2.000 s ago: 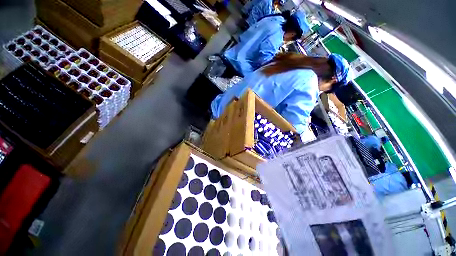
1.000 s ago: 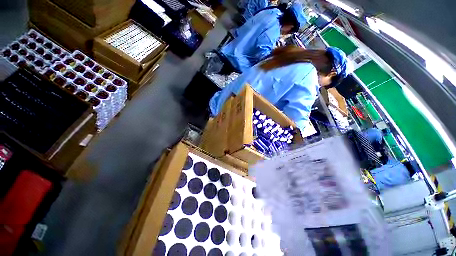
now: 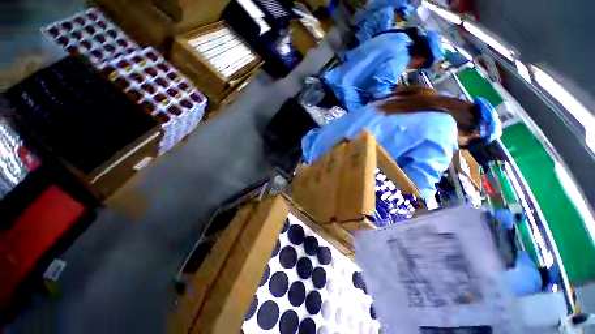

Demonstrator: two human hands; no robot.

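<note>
Neither of my hands is in view. A white instruction sheet [image 3: 434, 271] with a blurred dark picture stands nearest in front, at the lower right; a second dark picture is cut off by the bottom edge. Left of it, a carton [image 3: 238, 261] holds rows of black and white round tops [image 3: 296, 293]. The sheet covers part of this carton's right side. Behind it, an open carton [image 3: 339, 186] holds small blue and white parts [image 3: 393, 201].
Workers in blue smocks [image 3: 385, 134] lean over the line beyond the cartons. Foam trays of dark red rings [image 3: 153, 85], a black tray [image 3: 81, 114] and a red box [image 3: 42, 238] are at left. A green-matted shelf [image 3: 538, 169] runs along the right.
The whole view has shifted, so cartons, sheet and workers appear farther right and mostly lower. More of the near carton's left side shows. The sheet's lower picture is now mostly cut off.
</note>
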